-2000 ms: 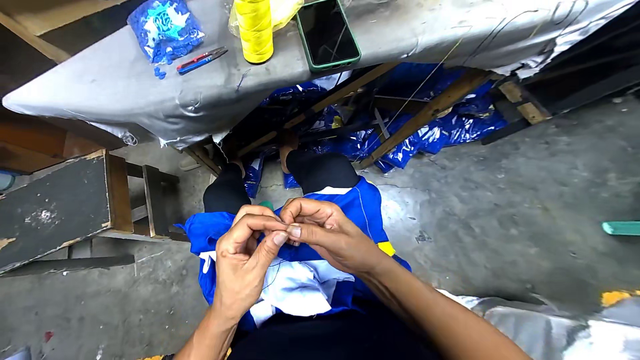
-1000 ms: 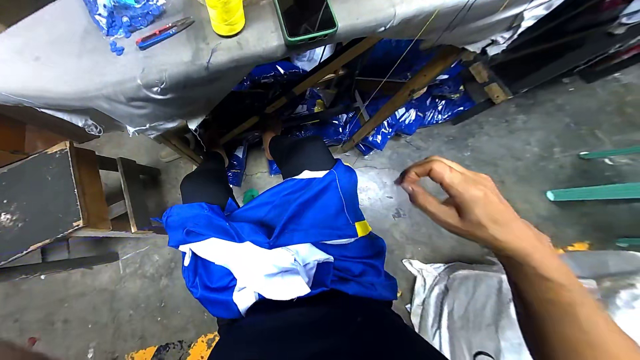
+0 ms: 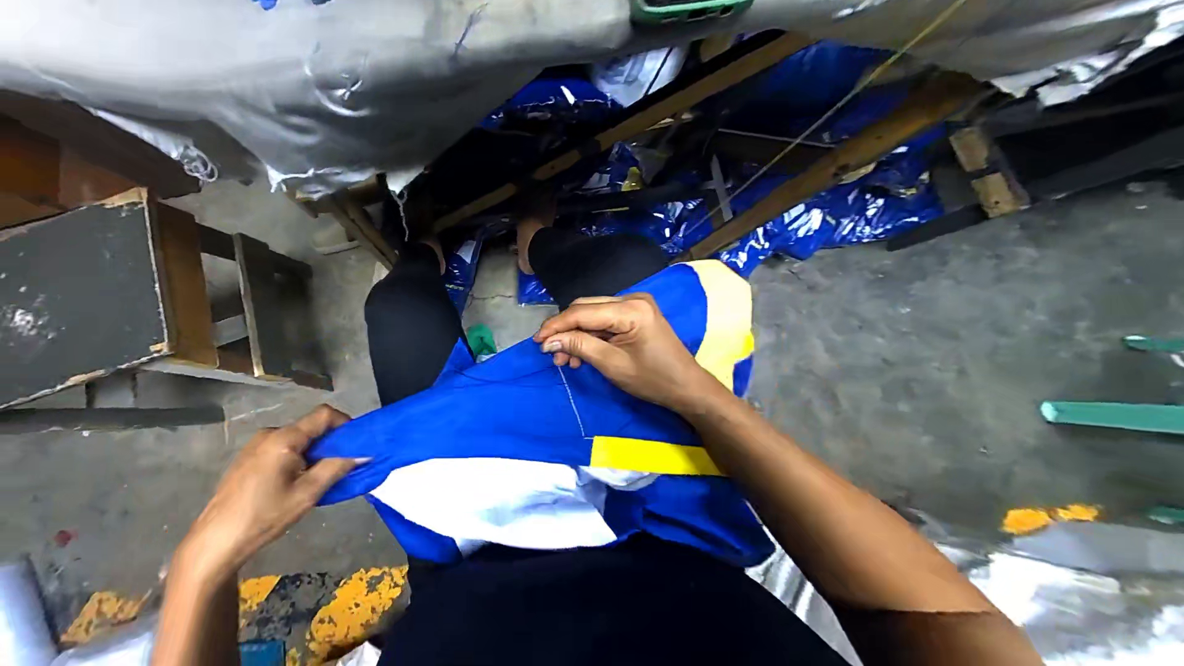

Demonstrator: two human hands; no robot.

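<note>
A blue fabric piece [image 3: 462,416] with white and yellow parts is spread over my lap. My left hand [image 3: 277,476] pinches its left end between thumb and fingers. On the upper edge of the cloth, my right hand [image 3: 620,347] has its thumb and fingertips closed; whether a needle is also between them cannot be told. A pale thread line runs down from these fingertips to a yellow strip [image 3: 652,456]. The white panel [image 3: 495,499] lies below the blue part, near my waist.
A table covered in grey cloth [image 3: 416,83] stands ahead, with a green-cased phone [image 3: 689,9] at its edge. Wooden braces [image 3: 832,166] and blue plastic packets [image 3: 823,217] are under it. A dark wooden bench [image 3: 83,301] stands at left, green bars [image 3: 1119,416] at right.
My left hand, out of view a second ago, now holds the cloth's left end. My right hand has come from the right side onto the cloth, which is now stretched between both hands.
</note>
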